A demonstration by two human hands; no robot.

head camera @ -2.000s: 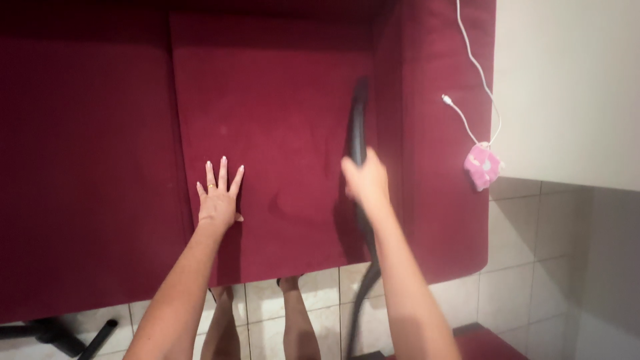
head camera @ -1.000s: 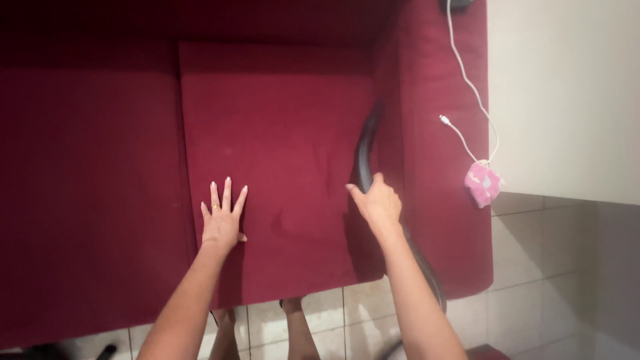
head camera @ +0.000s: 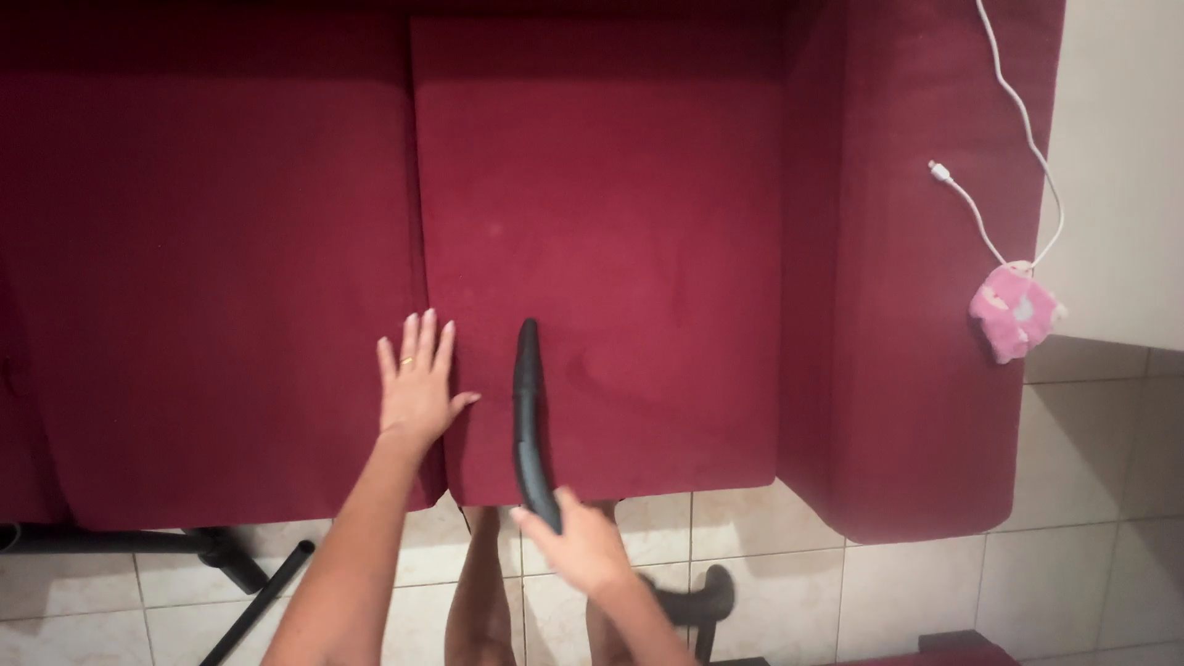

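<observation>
My right hand [head camera: 585, 544] is closed around the lower end of a black vacuum cleaner wand with a narrow nozzle [head camera: 527, 407], at the front edge of the dark red sofa seat cushion [head camera: 647, 231]. The nozzle's tip points away from me over the cushion's left part. My left hand [head camera: 418, 393] lies palm down with fingers spread, left of the nozzle, across the seam beside the neighbouring cushion [head camera: 231, 277]. It holds nothing.
On the right armrest [head camera: 925, 416] lie a white cable [head camera: 1022, 111] and a pink fabric item [head camera: 1016, 313] tied to it. Black tubes [head camera: 259, 606] stand at the lower left over the tiled floor [head camera: 777, 536]. A black curved part [head camera: 712, 597] is behind my right forearm. My legs are under the front edge.
My right hand and the black nozzle have moved left and toward me, from beside the armrest to the cushion's front left part. My left hand stays spread near the seam.
</observation>
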